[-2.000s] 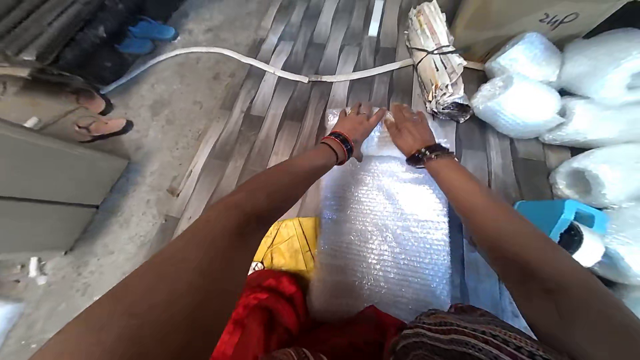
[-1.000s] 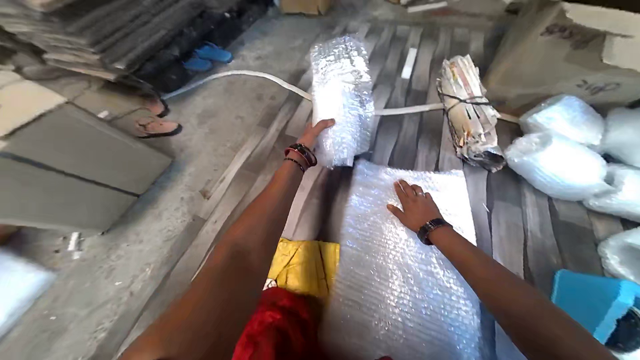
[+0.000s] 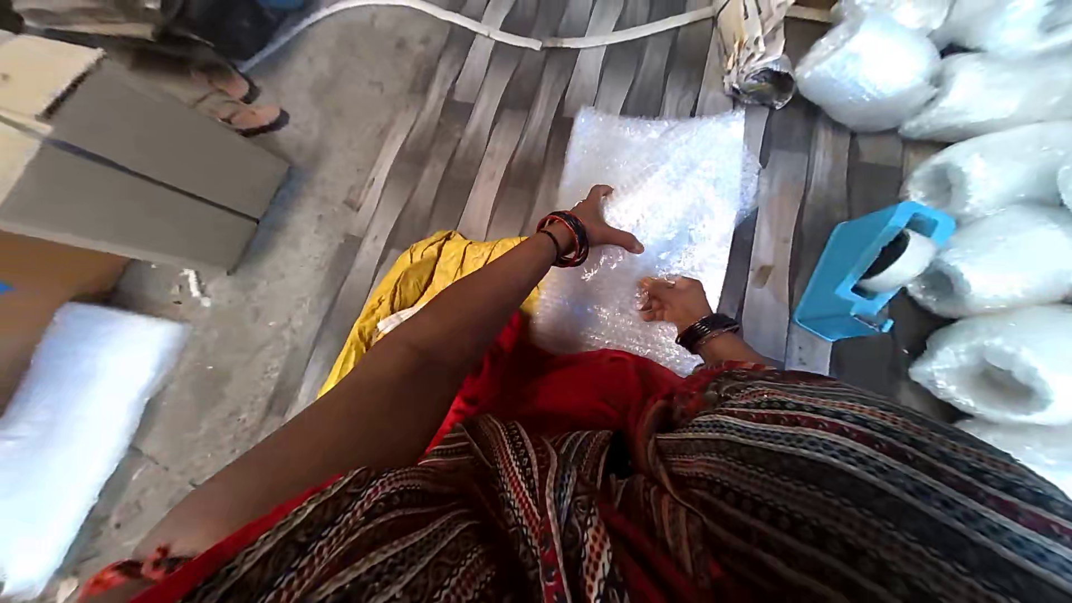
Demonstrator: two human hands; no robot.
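Note:
A sheet of bubble wrap (image 3: 670,180) lies on the wood-patterned floor mat in front of my lap. On its left part is my left hand (image 3: 601,224), thumb and fingers spread, with nothing gripped. My right hand (image 3: 672,301) is at the sheet's lower right, fingers curled; whether it pinches the plastic cannot be told. Yellow cloth (image 3: 427,268) lies left of the sheet, partly behind my left forearm. A blue tape dispenser (image 3: 850,268) with a roll of tape stands to the right.
Bubble-wrapped bundles (image 3: 988,377) line the right side. A tied bundle of paper or card strips (image 3: 749,42) is at the top, near a white strap (image 3: 494,33). Cardboard boxes (image 3: 167,159), sandals (image 3: 251,117) and another white bubble-wrap piece (image 3: 75,419) are at the left.
The separate bubble-wrap piece my left hand held a second ago is no longer apart from the sheet. Both hands are now closer to my lap. The view has tilted down.

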